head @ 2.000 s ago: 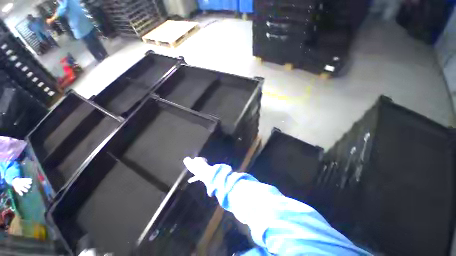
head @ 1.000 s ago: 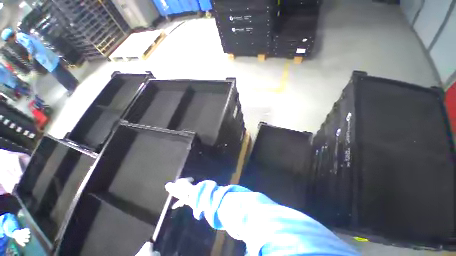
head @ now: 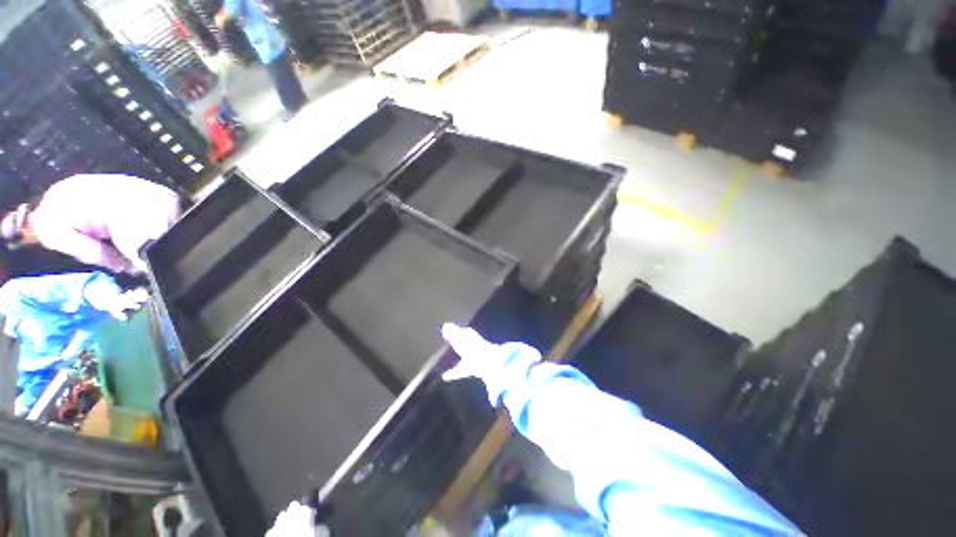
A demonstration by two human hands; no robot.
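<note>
A large black tray (head: 314, 362) with a divider across its middle lies in front of me, on top of a stack. Its two compartments show bare floors. My right hand (head: 469, 353), in a white glove with a blue sleeve, grips the tray's near long rim towards its right end. My left hand (head: 297, 521), also white-gloved, is at the same rim near the bottom edge of the picture. It is partly cut off and its fingers look closed over the rim.
More divided black trays (head: 493, 199) stand behind and left. A lower black stack (head: 671, 346) and a tall one (head: 881, 388) are at right. Two people work at a green bench (head: 134, 367) at left. Palletised black stacks (head: 681, 84) stand farther back.
The view has swung left and back, so the trays sit farther right in the picture and the people at the left bench show more. Both hands remain on the rim.
</note>
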